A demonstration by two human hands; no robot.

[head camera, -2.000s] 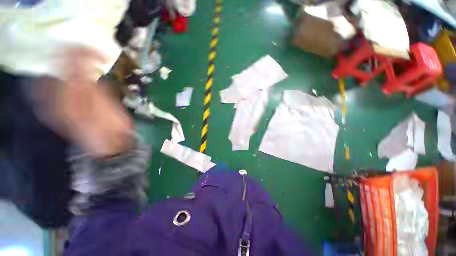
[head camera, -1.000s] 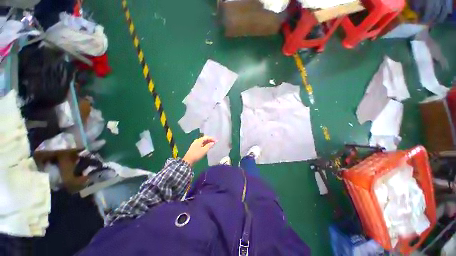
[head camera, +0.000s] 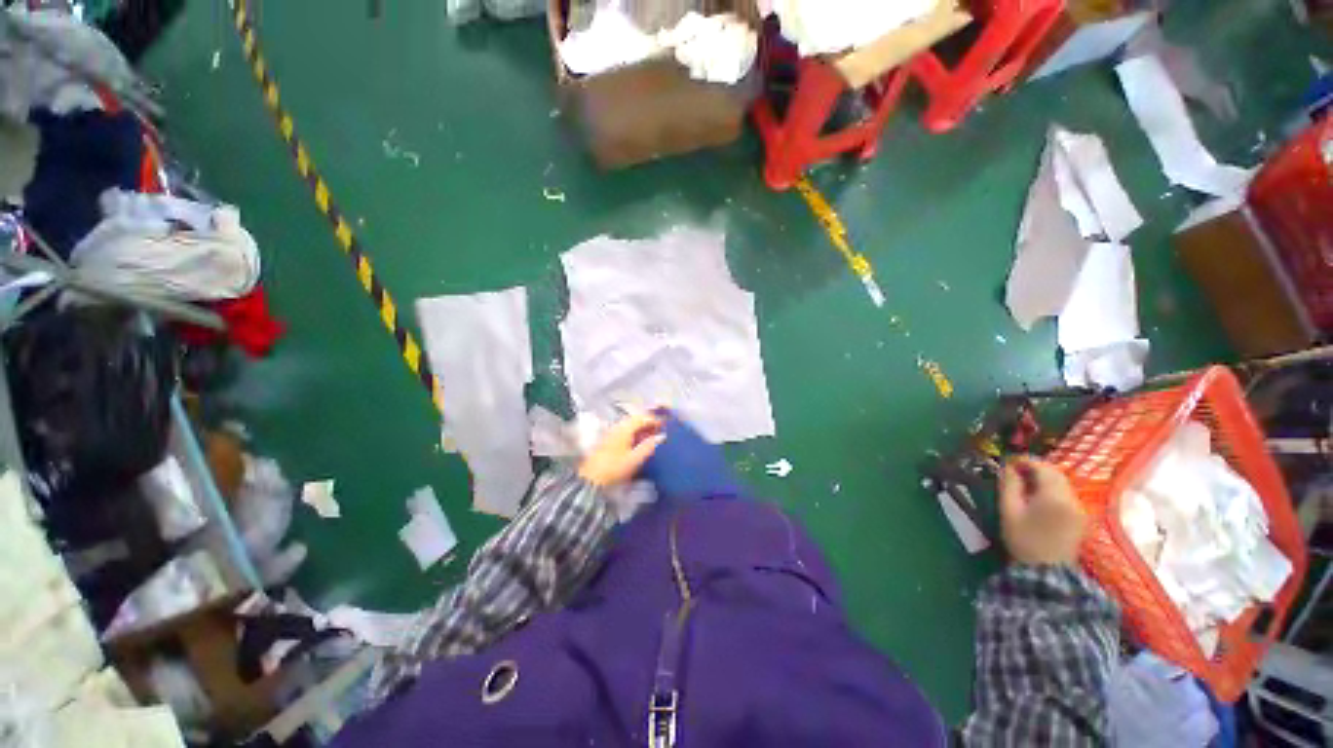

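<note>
My left hand (head camera: pixel 621 450) is low in front of my purple apron, fingers closed on a crumpled pale cloth piece (head camera: pixel 632 500) that shows on both sides of the hand. Beyond it a large pale cut piece (head camera: pixel 665 329) lies flat on the green floor. A narrower pale piece (head camera: pixel 480 387) lies to its left. My right hand (head camera: pixel 1041 512), fingers curled, is at the near left side of an orange-red basket (head camera: pixel 1089 446) filled with white scraps. Whether it grips the rim is unclear.
A cardboard box (head camera: pixel 658 117) and red stools (head camera: pixel 819 124) stand ahead. More pale pieces (head camera: pixel 1096 300) lie right, near another box (head camera: pixel 1243 278). Dark bags (head camera: pixel 88 395) and scraps crowd the left. Cream cloth (head camera: pixel 51 614) is piled at the lower left.
My left hand, empty a second ago, now holds pale cloth. One of two overlapping floor pieces is gone from its place. My right hand has come into view beside the basket. The view has shifted.
</note>
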